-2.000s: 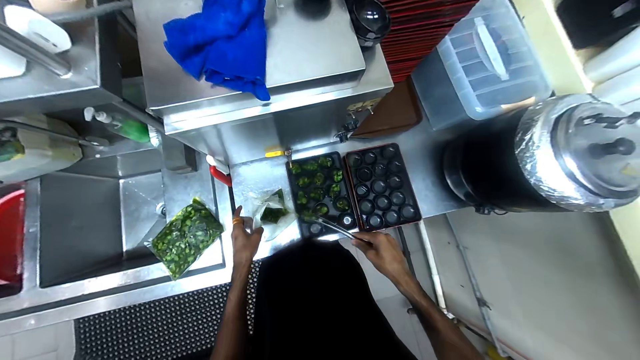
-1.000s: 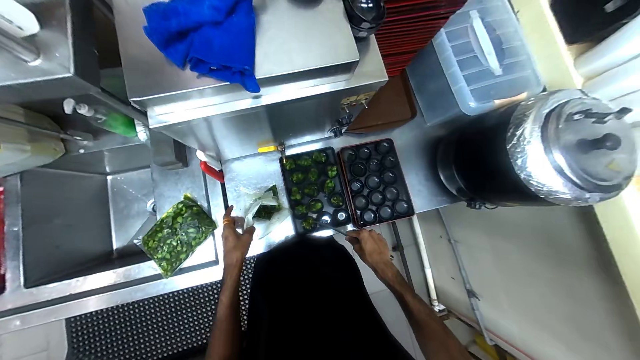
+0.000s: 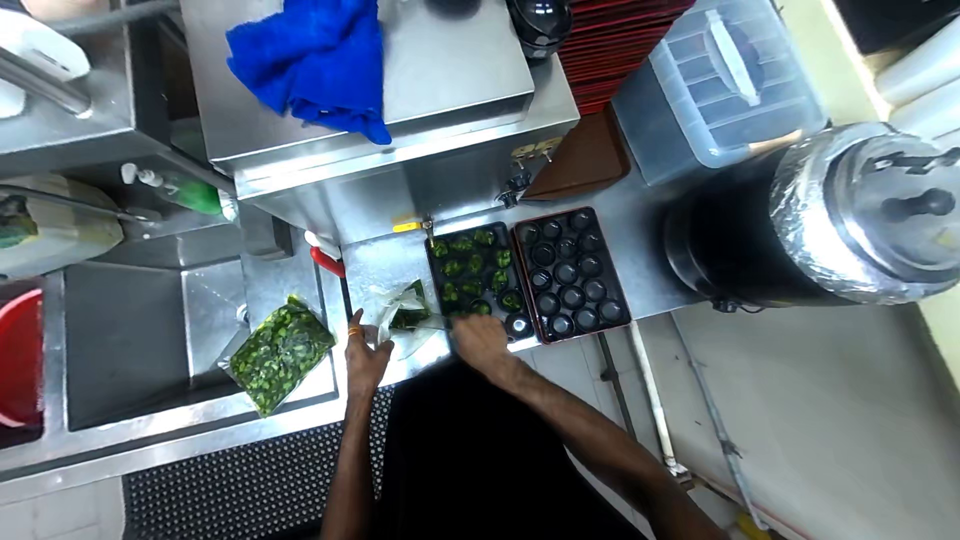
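My left hand [image 3: 366, 360] pinches the left edge of an opened clear plastic bag [image 3: 405, 315] with dark leafy greens inside. My right hand [image 3: 481, 341] is closed around a thin metal utensil [image 3: 435, 323], which points left into the bag; its tip is hidden. Just beyond that hand lies a dark tray [image 3: 436, 271] of small round cups, most with chopped greens in them. One front-right cup [image 3: 518, 325] looks bare inside. A second dark tray [image 3: 611, 277] to its right holds black cups with no greens visible. A full bag of chopped greens [image 3: 281, 356] lies beside the sink.
A sink [image 3: 124, 337] is at left, with a red-handled tool [image 3: 328, 262] near it. A steel appliance [image 3: 450, 180] with a blue cloth [image 3: 315, 64] stands behind the trays. At right are a lidded plastic container [image 3: 660, 112] and a large black foil-topped urn [image 3: 735, 225].
My right hand with the utensil has moved left from the front of the trays to the opened bag. The utensil's tip was over the greens tray in the oldest frame. My left hand has stayed by the bag.
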